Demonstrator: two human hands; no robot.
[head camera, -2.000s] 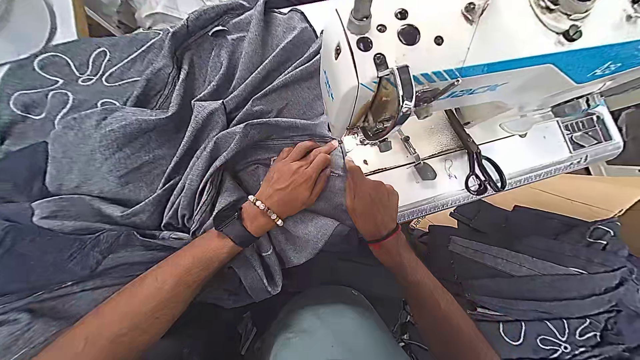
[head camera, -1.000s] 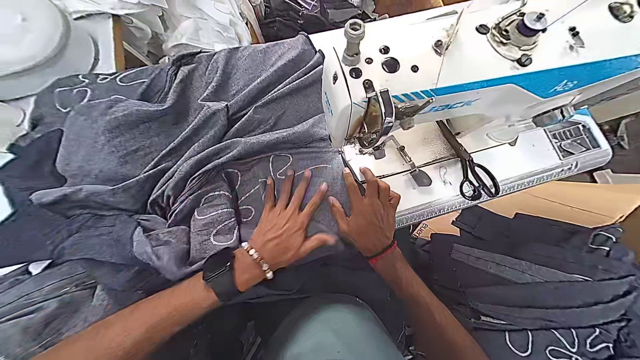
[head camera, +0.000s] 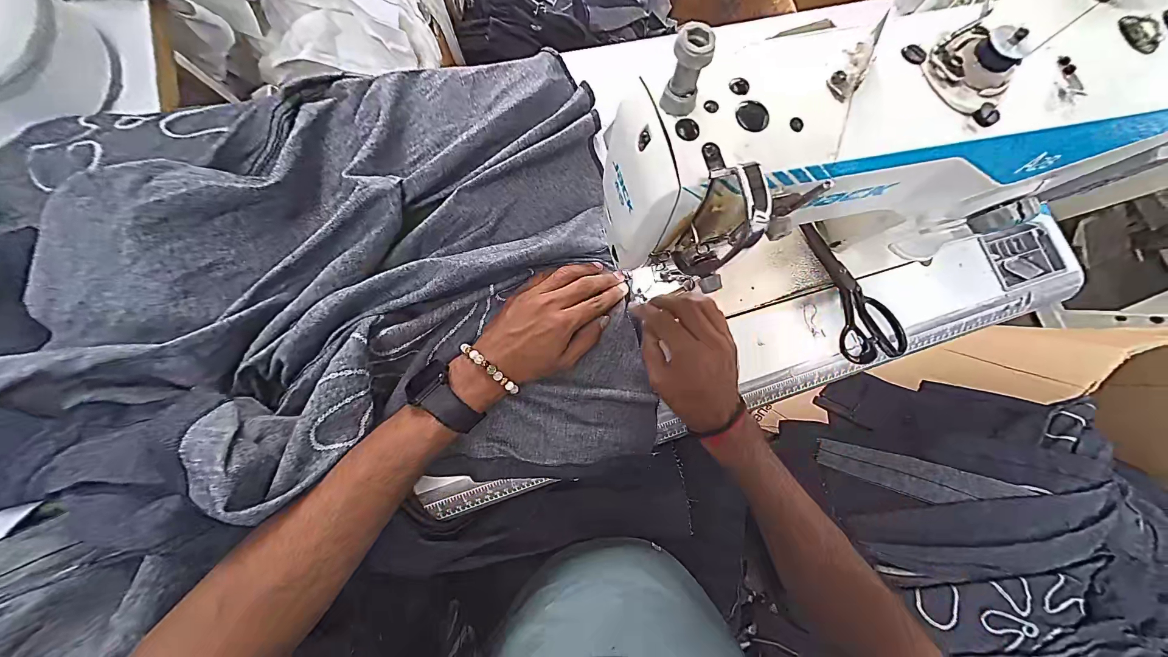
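Observation:
A white and blue Jack sewing machine (head camera: 776, 182) stands at the right, its needle area lit. Grey-blue fabric (head camera: 493, 210) with white looped stitching spreads from the left up to its presser foot. My left hand (head camera: 555, 321) presses on this fabric, fingertips beside the foot, palm down. Just right of the needle area, my right hand (head camera: 689, 356) is at the fabric's edge with fingers bent; whether it pinches the cloth is hidden. Black-handled scissors (head camera: 858, 315) lie on the machine bed, right of my right hand.
Dark cut fabric pieces (head camera: 985, 511) are piled at the lower right by a cardboard box (head camera: 995, 365). White cloth (head camera: 347, 41) lies behind at the upper left. A measuring scale (head camera: 493, 497) runs along the table's front edge. A thread spool holder (head camera: 999, 50) tops the machine.
My left hand has moved from lying spread on the fabric to close beside the presser foot. My right hand's fingers have drawn in near the needle. The looped stitching now lies partly folded in the cloth.

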